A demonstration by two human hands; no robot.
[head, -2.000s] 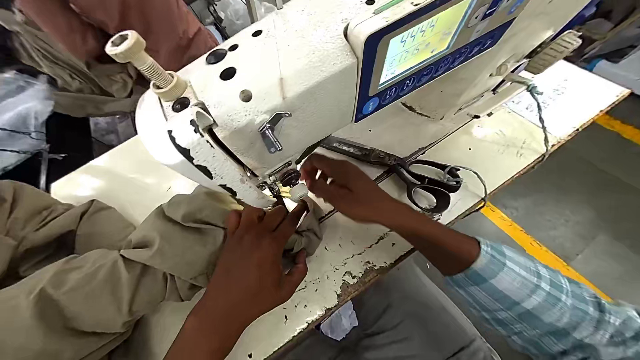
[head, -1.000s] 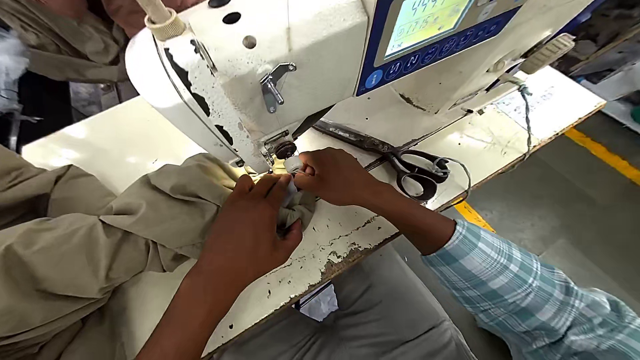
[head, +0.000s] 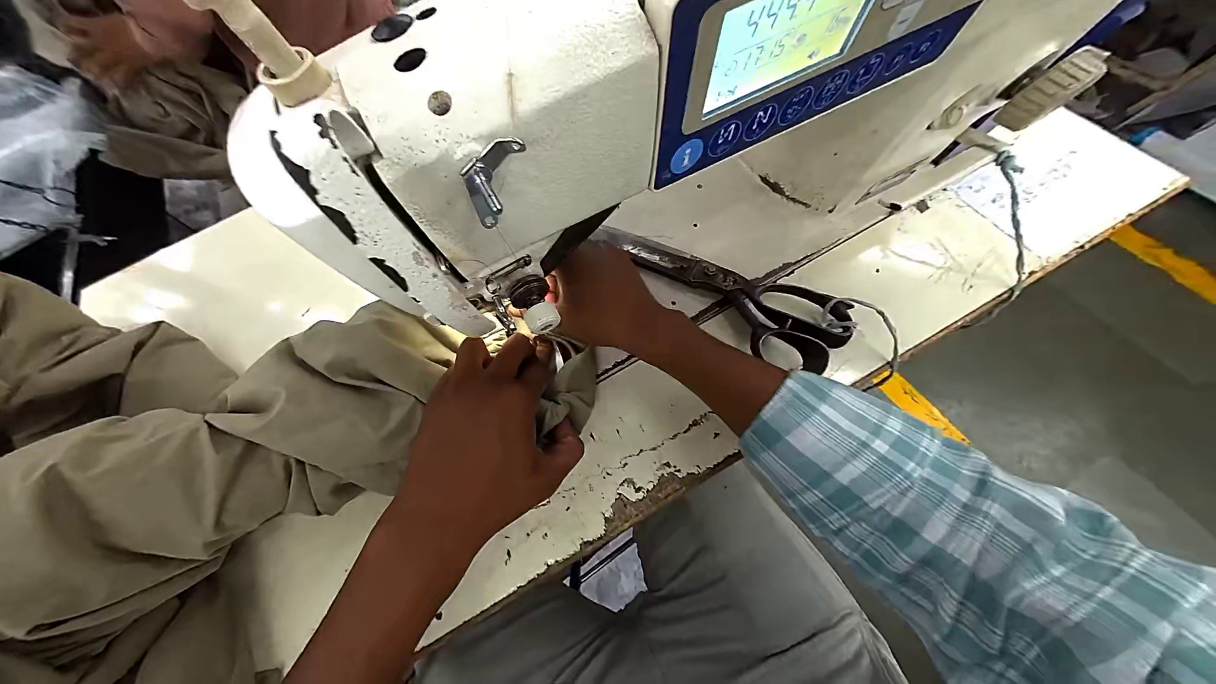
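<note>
A white industrial sewing machine (head: 532, 104) stands over a bunched khaki garment (head: 332, 408), part of which lies at the needle. My left hand (head: 494, 427) presses and pinches the garment's edge just in front of the presser foot (head: 505, 313). Behind the white tension knob (head: 542, 317), my right hand (head: 603, 294) is close to the needle area; its fingertips are largely hidden by the knob and machine head, so its hold cannot be told. Dark-handled fabric scissors (head: 760, 304) lie right of that hand, their blades reaching behind it.
The worn front edge of the sewing table (head: 655, 494) runs beside my lap. A cord (head: 1016, 218) hangs at the machine's right. Another person's hand (head: 100, 47) and more khaki cloth (head: 176, 119) are at the upper left.
My right hand has moved from the front of the needle area to behind the tension knob, beside the machine head. My left hand stays on the garment.
</note>
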